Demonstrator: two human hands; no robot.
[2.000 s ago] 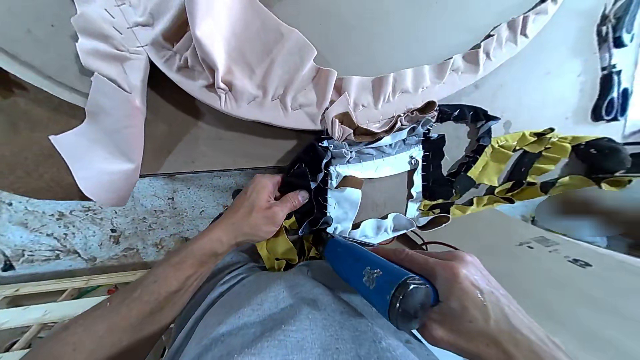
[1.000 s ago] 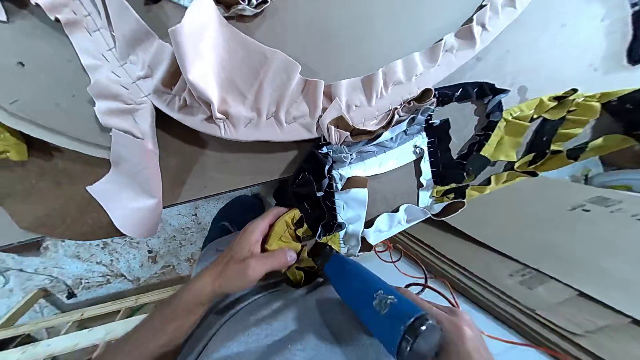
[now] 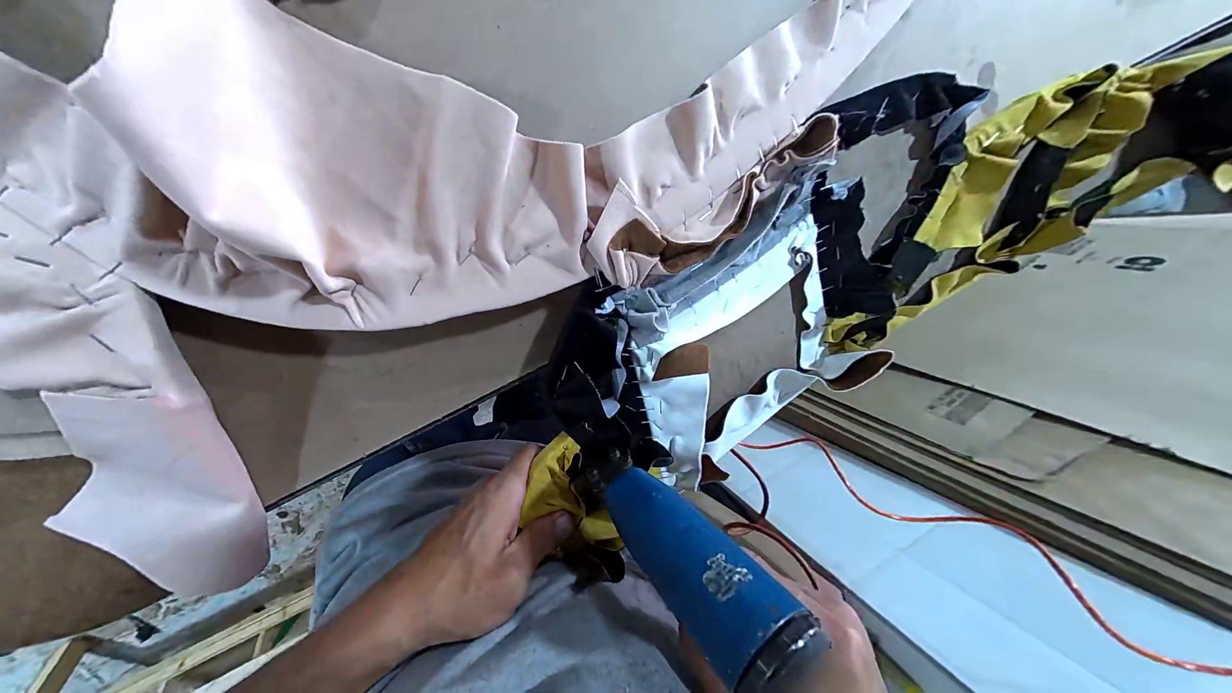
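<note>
My left hand (image 3: pixel 491 558) pinches a folded piece of yellow fabric (image 3: pixel 551 481) in front of the grey shirt. My right hand (image 3: pixel 828 626) is wrapped round a blue handheld power tool (image 3: pixel 698 568), partly hidden behind its body. The tool's dark nose meets the yellow and black fabric beside my left fingers; its exact contact is hidden. Just beyond lie black fabric (image 3: pixel 587 385) and a white fabric frame (image 3: pixel 679 404), both with staples along their edges. Pale pink gathered fabric (image 3: pixel 385 212), also stapled, curves across the board above.
Yellow and black strips (image 3: pixel 1039 164) run off to the upper right. Stacked cardboard sheets (image 3: pixel 1059 356) lie at the right, over a pale surface crossed by an orange cord (image 3: pixel 924 518). Wooden slats (image 3: pixel 221 635) show at the lower left.
My left hand has moved from the black fabric's edge to the yellow fabric. The blue tool has stayed in my right hand. The view has shifted closer.
</note>
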